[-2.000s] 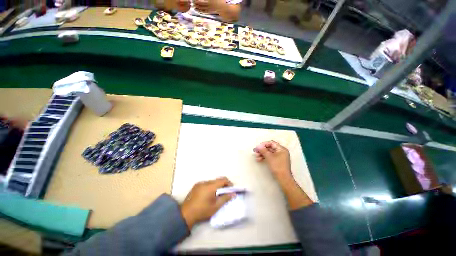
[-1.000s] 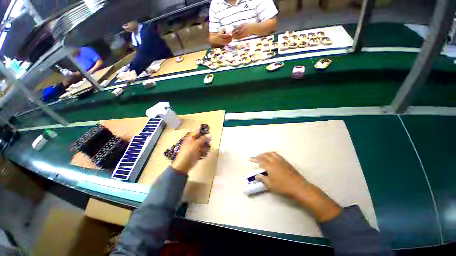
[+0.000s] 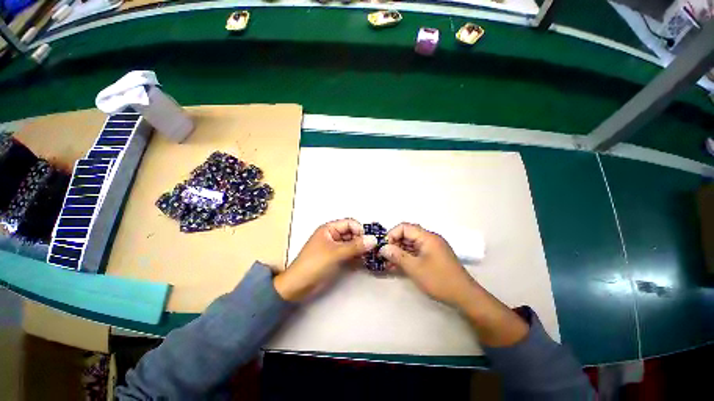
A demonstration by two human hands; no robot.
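Observation:
A small black speckled circuit module (image 3: 375, 264) is held between my two hands over the cream board (image 3: 407, 321). My left hand (image 3: 333, 251) pinches its left side with thumb and forefinger. My right hand (image 3: 419, 260) pinches its right side. A small white piece (image 3: 472, 246) lies on the board just right of my right hand, partly hidden by it. The module pile (image 3: 239, 192) lies on the tan sheet (image 3: 211, 274), with a whitish strip on top of it.
At left stand the panel tray (image 3: 81, 202), a grey container (image 3: 166, 115) topped with white cloth, black stacked parts (image 3: 33, 192) and a teal strip (image 3: 94, 286). Yellow-and-dark units (image 3: 238, 21) and a pink housing (image 3: 427, 41) sit on the green belt. A metal post (image 3: 650, 98) rises at right.
My left hand has moved from the pile to the board's middle and now holds a module. My right hand has let go of the white piece and joined it. The view has shifted.

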